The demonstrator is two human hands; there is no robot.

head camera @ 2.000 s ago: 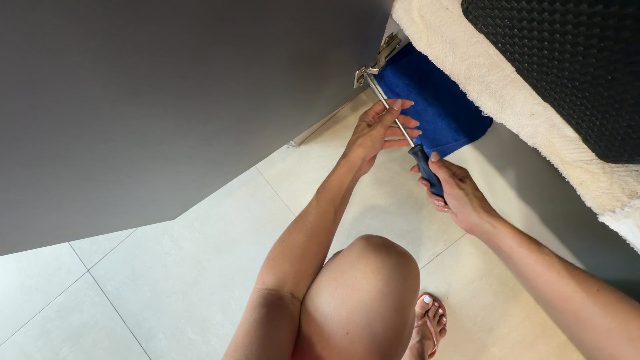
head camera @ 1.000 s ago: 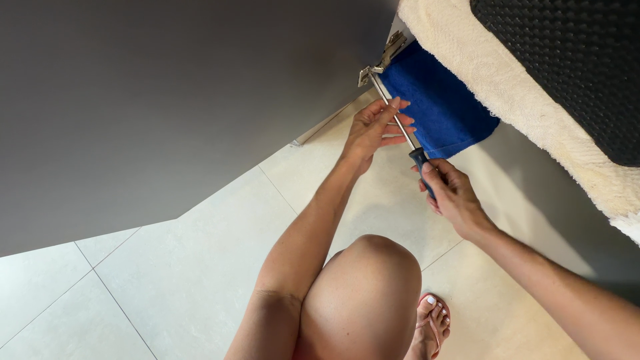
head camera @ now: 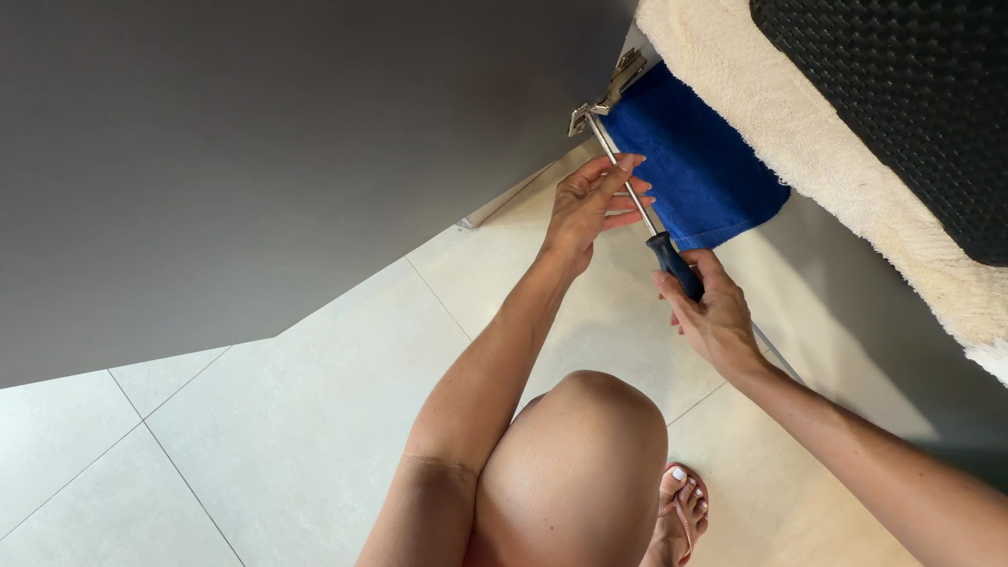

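Observation:
My right hand (head camera: pixel 713 311) grips the dark blue handle of a long-shafted screwdriver (head camera: pixel 671 260). The metal shaft slants up and left to a metal cabinet hinge (head camera: pixel 581 118) at the edge of a grey door panel (head camera: pixel 315 157); the exact contact at the tip is too small to tell. Along the middle of the shaft, my left hand (head camera: pixel 587 201) pinches it between thumb and fingers, the other fingers spread. The hinge's other part (head camera: pixel 626 75) lies up and to the right. A blue cloth (head camera: pixel 701 165) hangs behind the shaft.
At the upper right, a cream towel (head camera: pixel 827 181) lies beside a black textured mat (head camera: pixel 906 102). My bent knee (head camera: pixel 591 425) is below my hands, with my foot in a flip-flop (head camera: pixel 681 512) on the tiled floor (head camera: pixel 315 409). The panel's lower edge runs diagonally at left.
My right hand has shifted its hold on the screwdriver handle, with the fingers placed differently around it. My left hand stays at the shaft, and the shaft still points to the hinge.

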